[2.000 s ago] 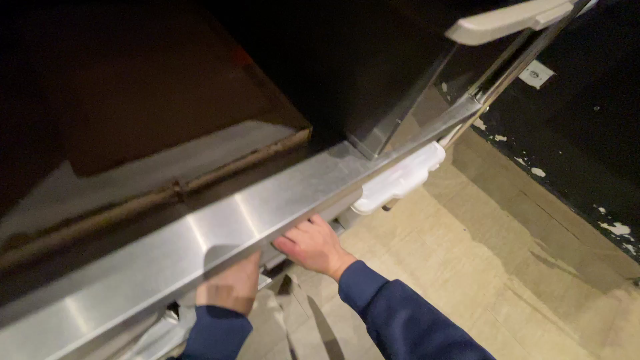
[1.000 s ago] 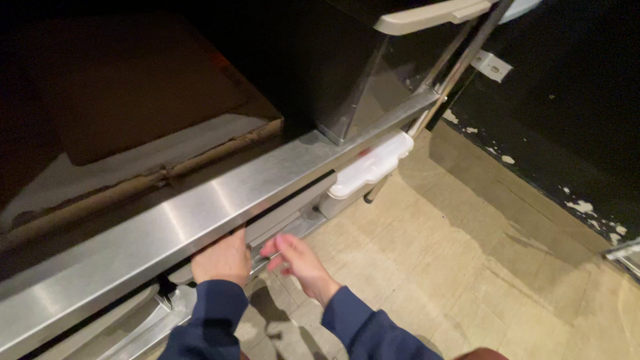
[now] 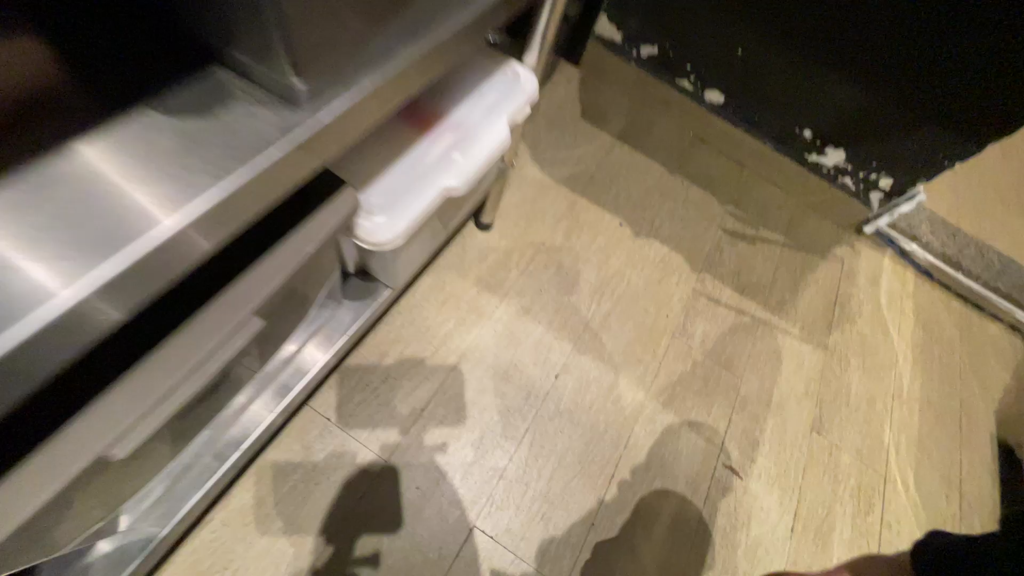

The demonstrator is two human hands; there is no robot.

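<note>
My left hand is out of view. At the bottom right edge, a sliver of skin beside a dark sleeve appears to be my right hand (image 3: 840, 569); its fingers are hidden, and it is over the floor, away from the shelving. A white plastic lid (image 3: 448, 156) covers a container on the low steel shelf (image 3: 312, 352), at its far end. Nearer, a long pale grey plastic container or panel (image 3: 184, 384) stands on the same shelf, below the stainless steel counter edge (image 3: 160, 200).
A slim metal leg (image 3: 490, 200) stands beside the white-lidded container. Wood-look flooring (image 3: 560, 336) with shadows spreads to the right. A dark panel (image 3: 768, 72) with chipped pale patches rises at the upper right, with a pale metal strip (image 3: 944, 256) at its lower corner.
Both hands were at the front below the counter edge; the left has left the view, and only a sliver of what appears to be the right remains. The view has swung right and down.
</note>
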